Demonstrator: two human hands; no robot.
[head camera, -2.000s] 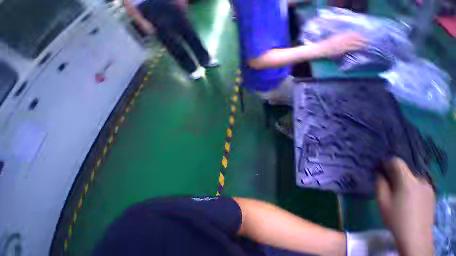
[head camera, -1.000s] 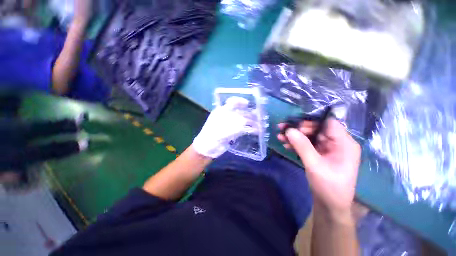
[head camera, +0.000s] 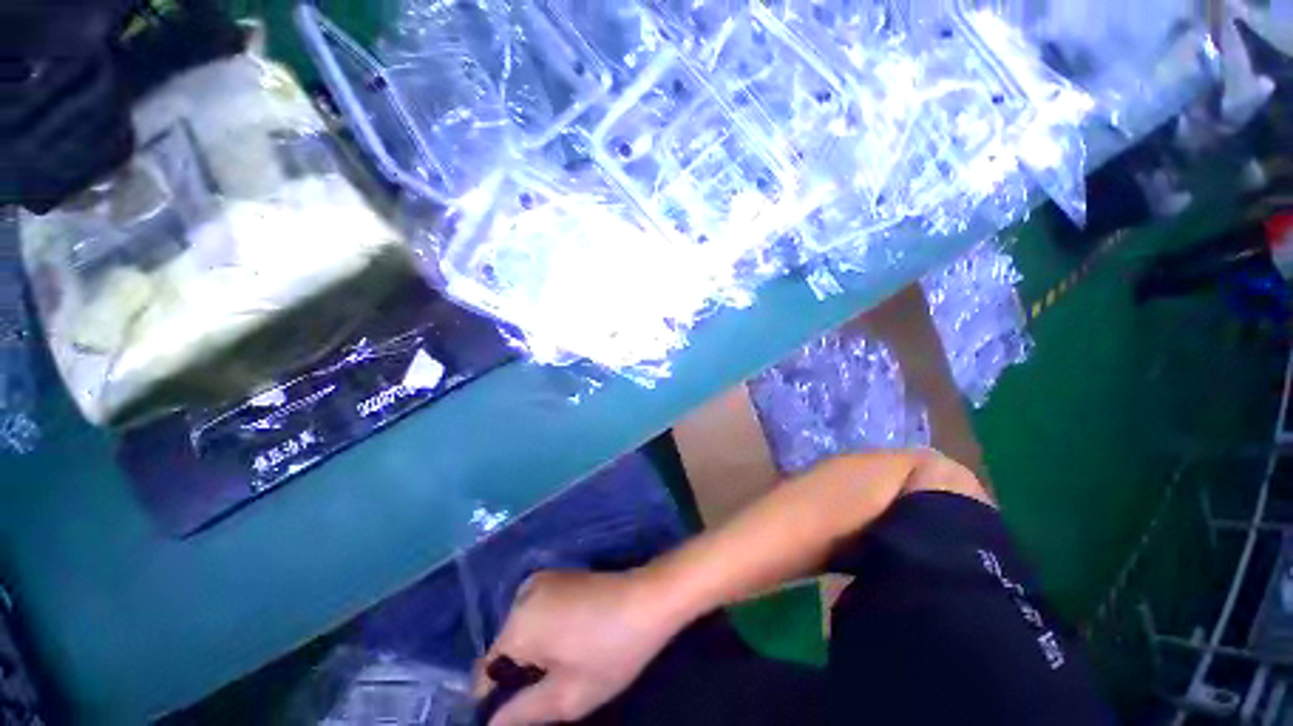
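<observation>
My right hand (head camera: 567, 645), bare, is low in the view, over my lap, with its fingers closed on a small black fitting (head camera: 511, 674). Most of the fitting is hidden by the fingers. A clear, shiny piece (head camera: 390, 692), which may be a phone case, shows just left of the hand at the bottom edge, partly cut off. My left hand is not in view.
The cream fixture block (head camera: 241, 270) on its black base plate (head camera: 312, 447) stands at the left of the green-blue bench (head camera: 567, 426). Clear cases (head camera: 709, 128) are heaped beside it. A carton (head camera: 723, 447) with clear wrapped pieces (head camera: 837, 397) is below the bench edge.
The view has swung right, bringing the case pile and carton in. The gloved left hand with the clear case has left the picture. My right hand still holds a black fitting, now lower.
</observation>
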